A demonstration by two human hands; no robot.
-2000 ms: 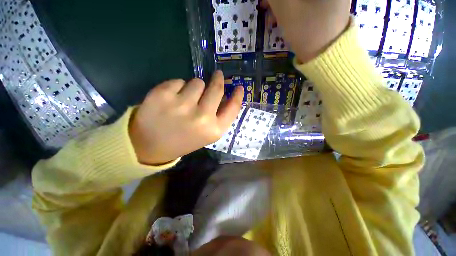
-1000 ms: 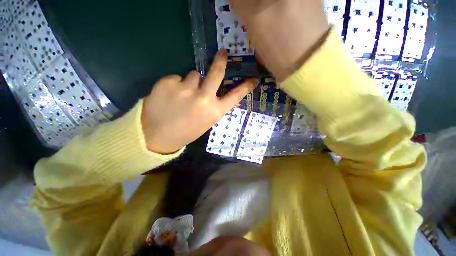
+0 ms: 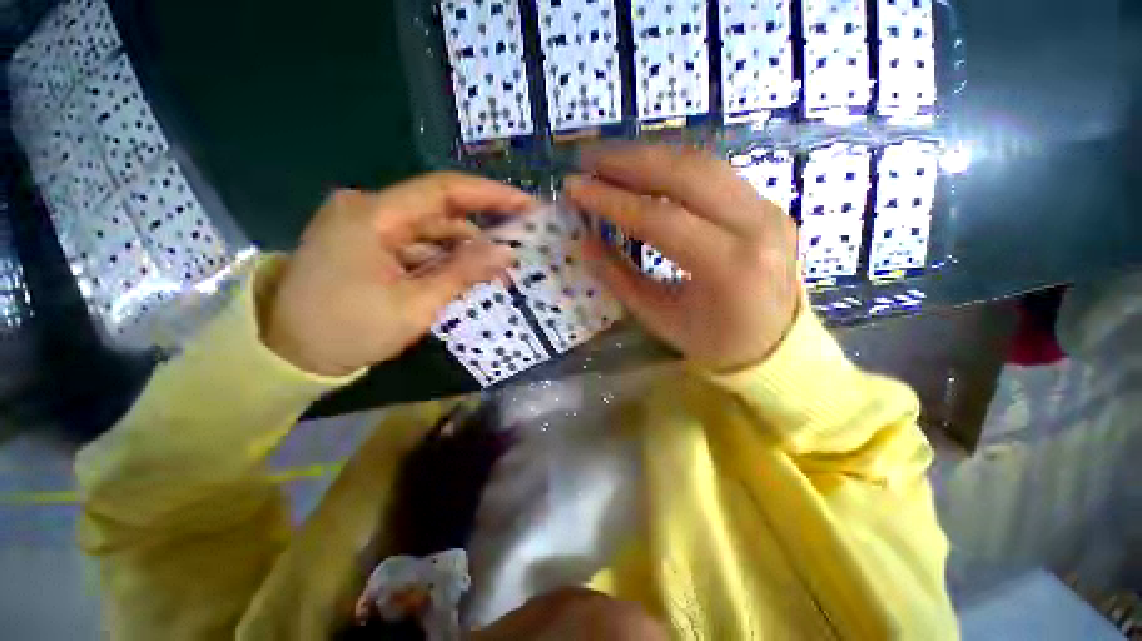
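A white sticker sheet of joined pads with dark holes (image 3: 564,282) lies tilted between my hands, over the tray's front left part. My left hand (image 3: 401,263) is at its upper left, with bent fingers and thumb at its edge. My right hand (image 3: 701,257) is at its upper right, with fingertips close to the left ones; they are blurred, so I cannot tell whether they pinch it. The clear tray (image 3: 432,94) holds boards covered with white pads (image 3: 581,63). My right hand and the sheet hide several front pockets.
More white sticker sheets (image 3: 125,188) lie on shiny film at the left on the dark green bench top (image 3: 288,100). A red object (image 3: 1037,328) shows beyond the bench at the right. The bench's front edge runs just before my yellow sweater.
My right hand has come down from the back row to beside my left hand. The back-left pads are uncovered to view. The view has shifted, so the tray appears further left.
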